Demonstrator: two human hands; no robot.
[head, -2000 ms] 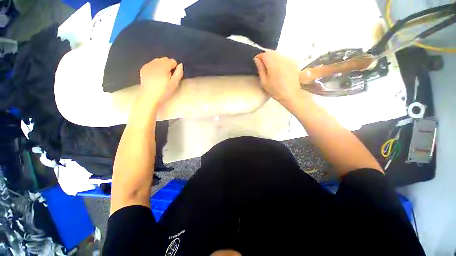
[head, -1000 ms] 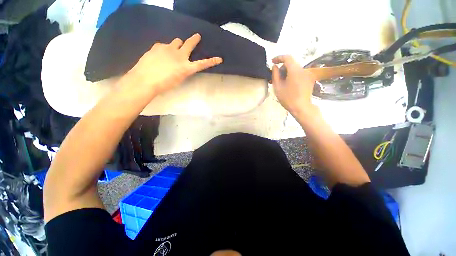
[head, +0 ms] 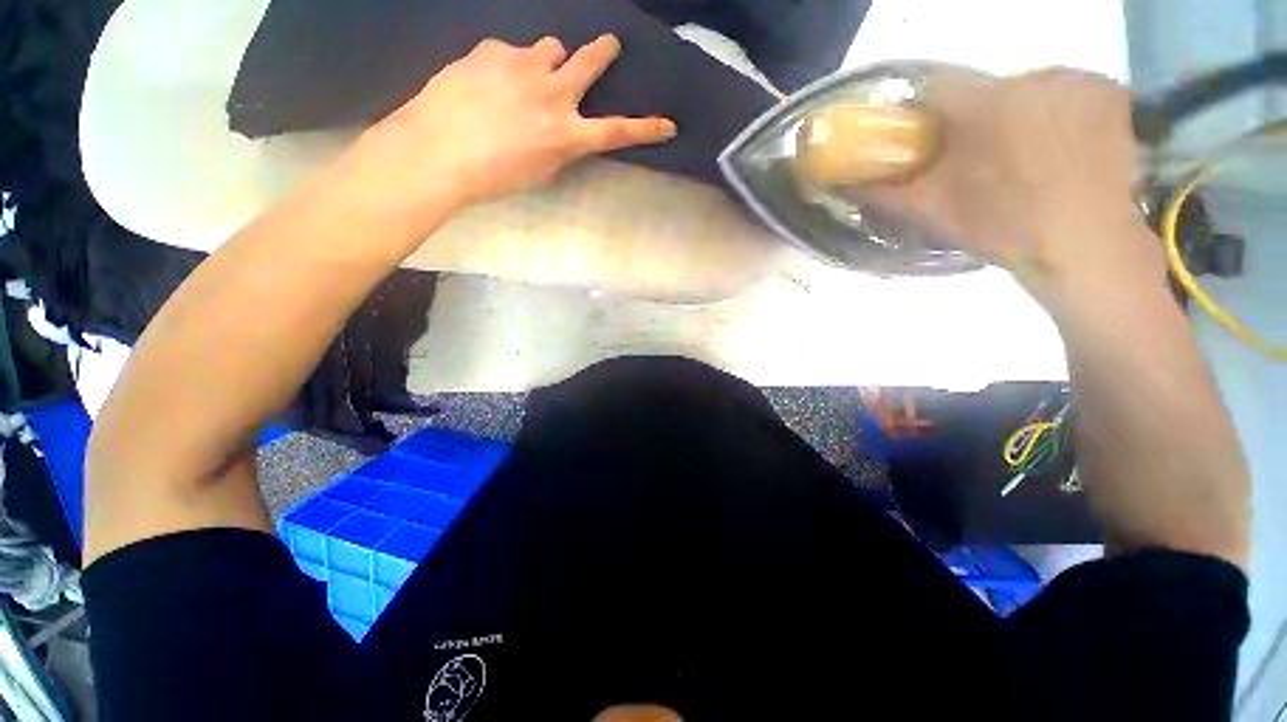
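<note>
A black garment piece (head: 381,64) lies over the cream padded sleeve board (head: 162,134) at the top left and centre. My left hand (head: 529,113) rests on it, fingers spread, pressing the cloth down. My right hand (head: 1023,162), somewhat blurred, holds the steam iron (head: 861,169) by its wooden handle. The iron's pointed tip faces left, at the right end of the black piece. Whether its plate touches the cloth cannot be told.
A white-covered table (head: 903,332) lies under the board. More black cloth (head: 805,28) is behind. A black pile (head: 85,254) is at the left. A hose (head: 1221,85) and yellow cable (head: 1193,282) run right. Blue crates (head: 402,515) stand on the floor.
My right hand has left the cloth's right end, taken hold of the iron and brought its tip left to the black piece. My left hand moved from gripping the edge to lying spread.
</note>
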